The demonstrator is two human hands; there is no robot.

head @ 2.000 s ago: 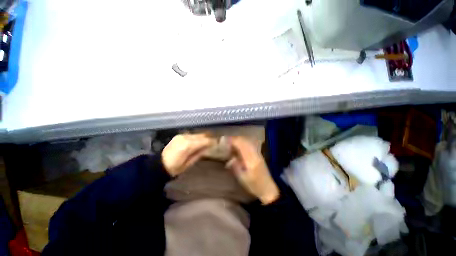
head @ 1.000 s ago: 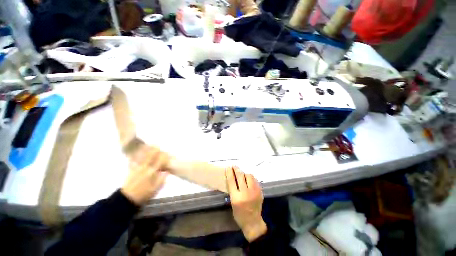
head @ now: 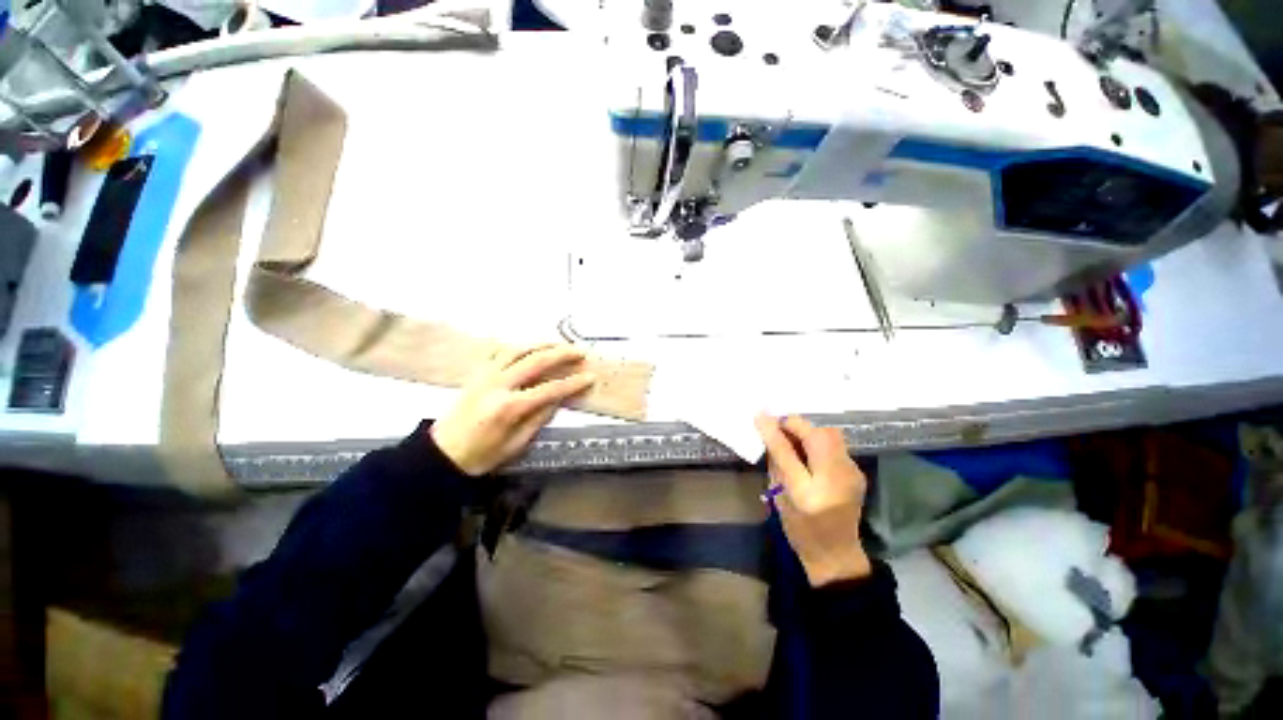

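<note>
A long tan waistband strip (head: 401,345) loops over the white table, and its end lies near the table's front edge. My left hand (head: 509,405) lies flat on the strip close to that end, fingers slightly apart. My right hand (head: 819,492) holds a small white pattern card (head: 732,422) between thumb and fingers, just right of the strip's end. A thin blue marking pen (head: 773,494) shows in the same hand. Tan garment pieces (head: 633,605) with a dark band lie on my lap.
The sewing machine (head: 901,155) stands behind the hands. A thin dark metal tool (head: 868,277) and red-handled snips (head: 1105,312) lie right. A phone (head: 113,218) on a blue mat and a dark box (head: 41,370) lie left. A white padding bundle (head: 1041,563) sits below the table.
The strip came onto the table after the first frame. Since the second, my left hand has moved right along it to near its end; my right hand has left the strip and now holds the card.
</note>
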